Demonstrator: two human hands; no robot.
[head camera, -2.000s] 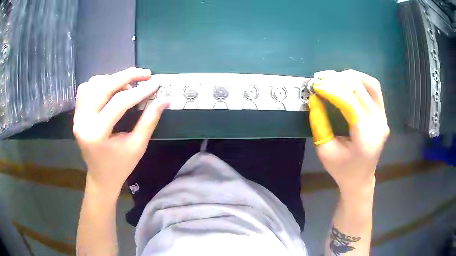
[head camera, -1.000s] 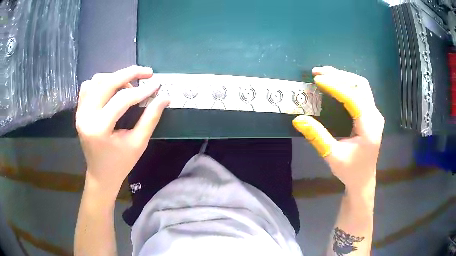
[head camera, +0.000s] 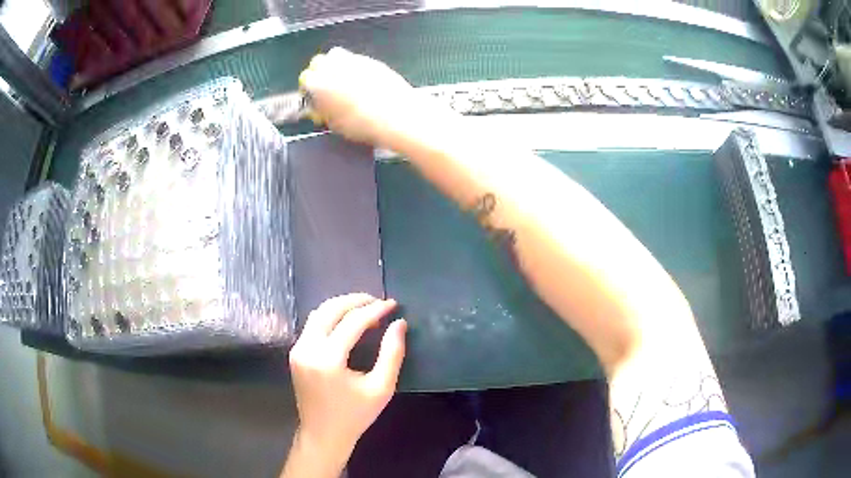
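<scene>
My right hand (head camera: 350, 93) reaches across to the back left. Its fingers, with yellow finger cots, are closed at a pale strip (head camera: 283, 107) that shows just left of them. The hand hides the rest of that strip. A row of metallic-looking filled strips (head camera: 597, 95) lies along the rear, right of the hand. My left hand (head camera: 343, 369) is near the front edge, beside the grey board, with thumb and fingers apart and nothing in it.
A tall block of clear pocketed trays (head camera: 149, 224) stands on the left, with a smaller stack (head camera: 35, 257) beyond. A grey board (head camera: 336, 215) lies beside it. Stacked strips (head camera: 760, 229) stand at the right. A red bin (head camera: 843, 201) is at the far right edge, and dark red items (head camera: 131, 37) are at the back left.
The view has shifted towards the left and rear. My right hand has moved from the front strip to the back left. My left hand has let go, and no strip lies in front now.
</scene>
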